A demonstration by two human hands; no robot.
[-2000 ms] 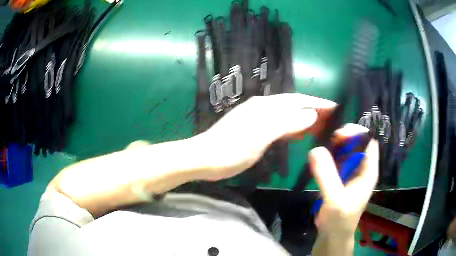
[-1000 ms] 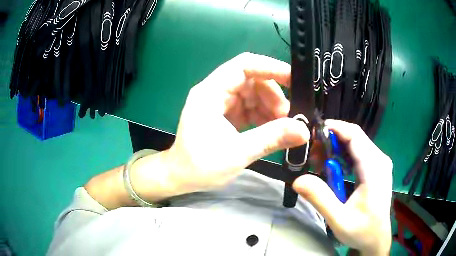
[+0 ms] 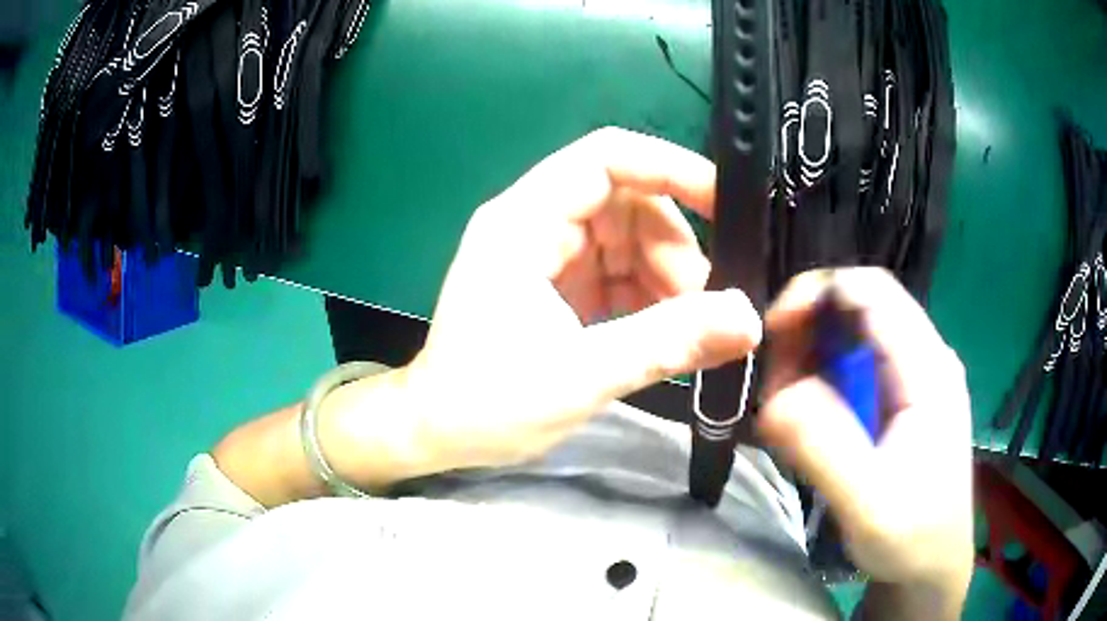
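Observation:
My left hand [image 3: 571, 328] holds a black strap [image 3: 739, 231] upright between thumb and fingers. The strap shows a row of dents near its top and part of a white oval outline below my thumb. Its lower end lies in front of my smock. My right hand [image 3: 874, 412] is closed around blue-handled nippers [image 3: 857, 386], just right of the strap. The nippers are blurred, and their jaws are mostly hidden by my fingers. I cannot tell whether they touch the strap.
A green table [image 3: 510, 73] bears a large strap pile [image 3: 182, 146] at left, a bundle [image 3: 850, 158] behind the held strap and a smaller bunch [image 3: 1074, 315] at far right. A blue box [image 3: 152, 295] stands below the left pile. A red object [image 3: 1026, 534] is low at right.
Since one second ago, my left thumb has stayed on the strap, now covering the oval's upper end. My right hand has turned and moved slightly right, its fingers now hiding more of the nippers.

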